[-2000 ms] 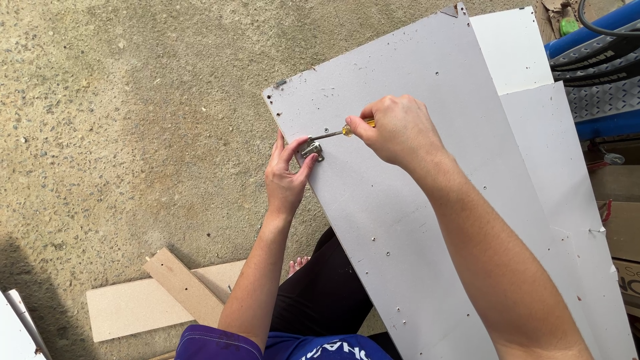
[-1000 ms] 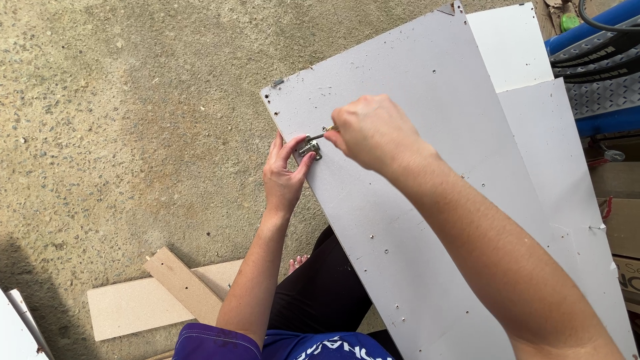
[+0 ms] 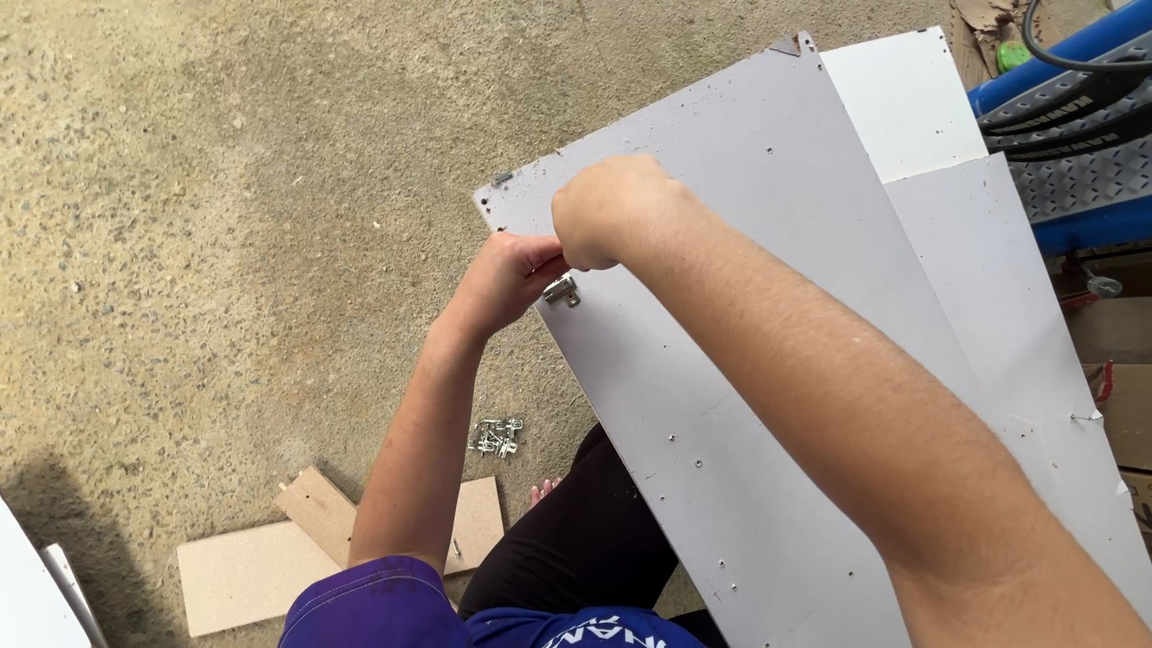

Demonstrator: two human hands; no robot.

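Note:
A metal cabinet hinge part [image 3: 561, 290] lies at the left edge of a pale grey board [image 3: 747, 378] with small holes along it. Just above the hinge part is my left hand [image 3: 508, 274], its fingertips meeting my right hand; what they pinch, if anything, is hidden. My right hand [image 3: 616, 211] is curled in a fist over the board's upper left part. The yellow-handled screwdriver that it held in the earlier frames is covered by the fist. Several small metal fittings [image 3: 497, 437] lie in a pile on the concrete below my left forearm.
Bare wood-coloured boards [image 3: 252, 571] lie on the ground at lower left, near white panels [image 3: 31, 585]. Under the grey board are further white panels [image 3: 909, 103]. A blue metal frame [image 3: 1093, 225] with black straps and cardboard boxes [image 3: 1116, 423] stand at right.
My right hand has come left to meet my left hand, and the screwdriver shaft is no longer visible. My left fingers have shifted from around the hinge part to just above it.

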